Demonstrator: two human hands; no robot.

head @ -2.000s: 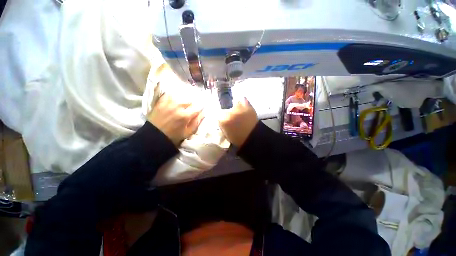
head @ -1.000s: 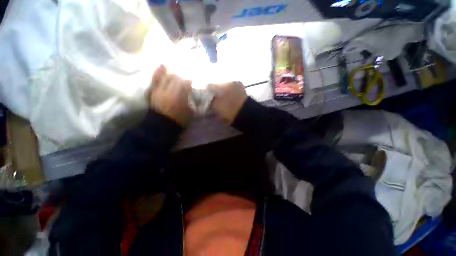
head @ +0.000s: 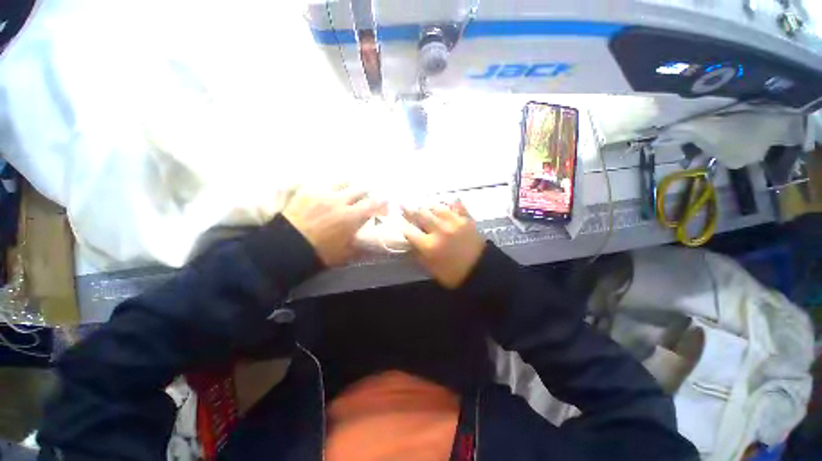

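Note:
The off-white garment (head: pixel 135 135) lies heaped left of the needle, and part of it reaches between my hands at the table's front edge. My left hand (head: pixel 332 221) lies on the cloth with fingers pointing right. My right hand (head: pixel 446 239) has its fingertips on the cloth's right end, close to my left hand. The fingers look pressed on or pinching the cloth. The white sewing machine (head: pixel 595 56) with "JACK" lettering stands above. The presser foot area (head: pixel 417 122) is behind my hands and washed out by glare.
A lit smartphone (head: pixel 547 162) lies right of the needle. Yellow-handled scissors (head: pixel 687 205) and a slim teal tool (head: pixel 647 185) lie further right. A ruler strip (head: pixel 505 236) runs along the front edge. Off-white garments (head: pixel 766 360) are piled at the lower right.
Compared with two seconds ago, my hands have come from beside the needle toward the table's front edge. The cloth that hung over the edge between my arms now lies on the table. The camera view has shifted.

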